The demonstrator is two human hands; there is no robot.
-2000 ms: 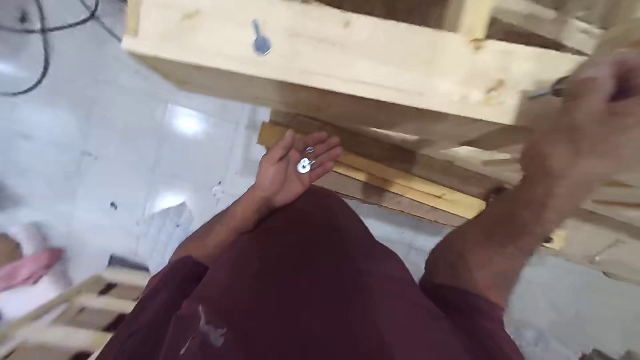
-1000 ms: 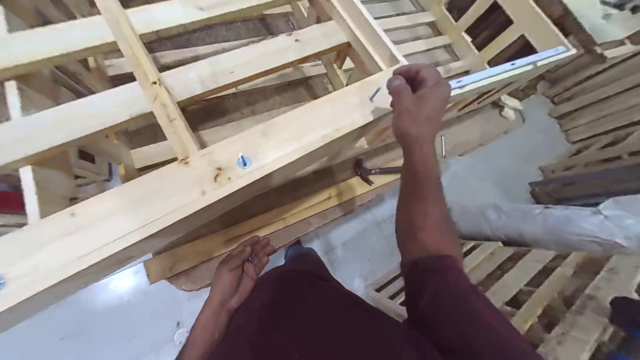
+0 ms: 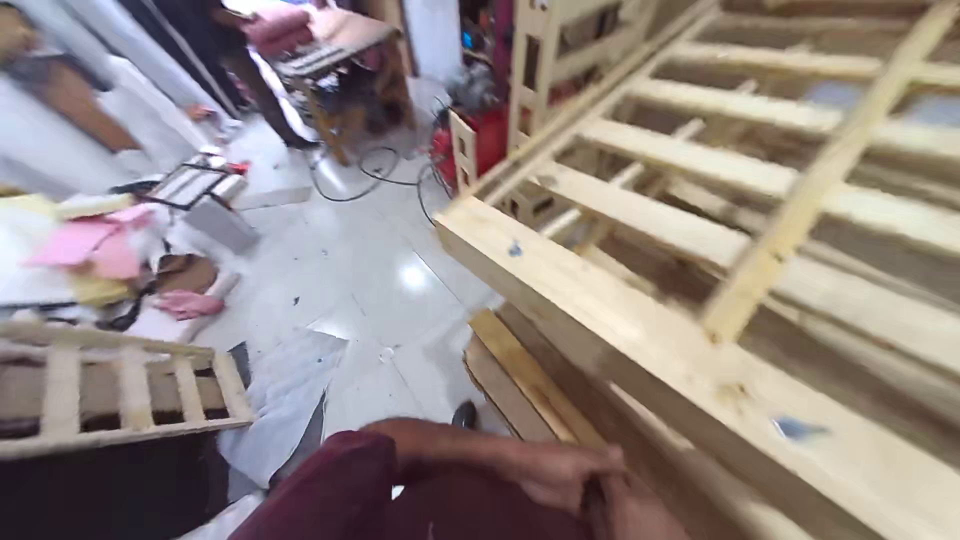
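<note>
My left hand (image 3: pixel 566 466) reaches across from the maroon sleeve at the bottom of the head view, blurred. My right hand (image 3: pixel 637 511) meets it at the lower edge, mostly cut off. The two hands touch or overlap, and whatever they hold is hidden. Beside them runs the long edge beam (image 3: pixel 630 330) of a pale wooden frame. A metal bolt with a washer (image 3: pixel 799 428) sits on the beam to the right of the hands. Another metal fastener (image 3: pixel 514 248) stands near the beam's far corner.
Loose boards (image 3: pixel 525 379) lie below the frame. Slatted woodwork (image 3: pixel 135 390) stands at lower left, with foam and fabric scraps (image 3: pixel 97 247) behind it. A black hose (image 3: pixel 375 180) curls over the tiled floor. A person (image 3: pixel 259 82) is by a worktable (image 3: pixel 352 45).
The view has swung far to the left. My right hand has left the beam where it was at a bolt, and is now against my left hand, whose palm earlier held washers.
</note>
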